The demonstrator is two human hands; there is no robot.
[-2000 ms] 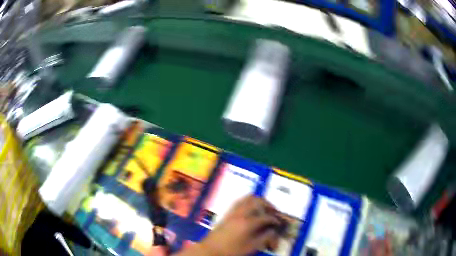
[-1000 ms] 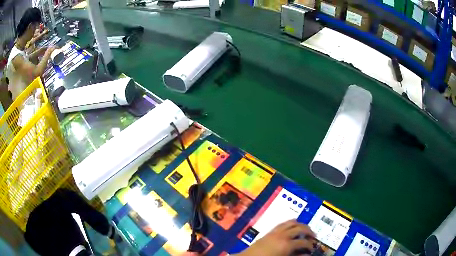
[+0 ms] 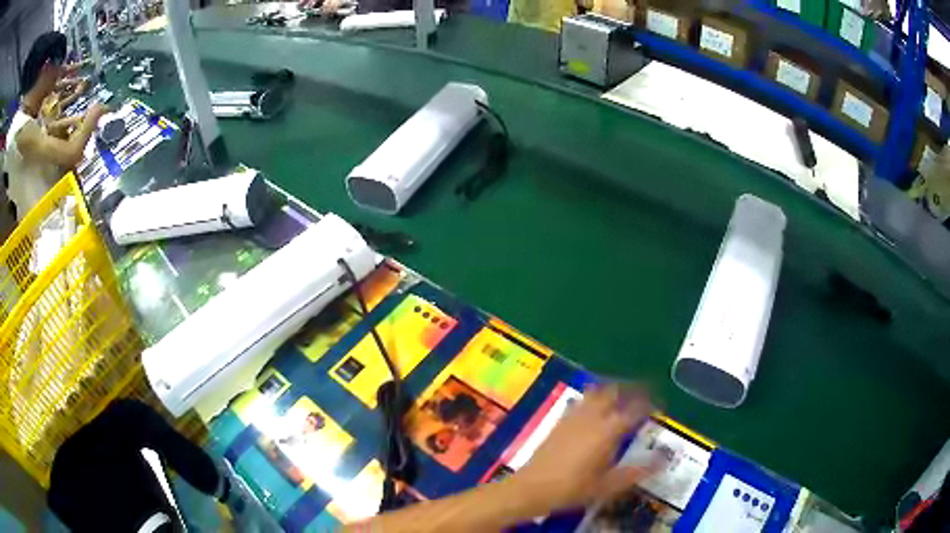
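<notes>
My left hand (image 3: 594, 442) is over the printed sheets (image 3: 469, 406) on the bench, its forearm coming in from the bottom edge. It is blurred, the thumb apart from the fingers, and nothing shows in it. My right hand is not in view. A white housing (image 3: 260, 312) lies slanted across the bench at the left. Its black power cord (image 3: 394, 432) runs down over the sheets in a bundle. A second white housing (image 3: 188, 207) lies behind it, with a dark end cap at its right end.
White housings lie on the green belt (image 3: 583, 250), one at centre (image 3: 427, 146), one at right (image 3: 734, 302). A yellow basket (image 3: 73, 333) and black cloth (image 3: 130, 468) are at left. A person (image 3: 42, 135) sits far left. Something red and black (image 3: 922, 505) is cut off lower right.
My left hand has lifted and shifted slightly left, and its thumb has spread from the fingers. The housings on the belt sit slightly lower and further right in the picture.
</notes>
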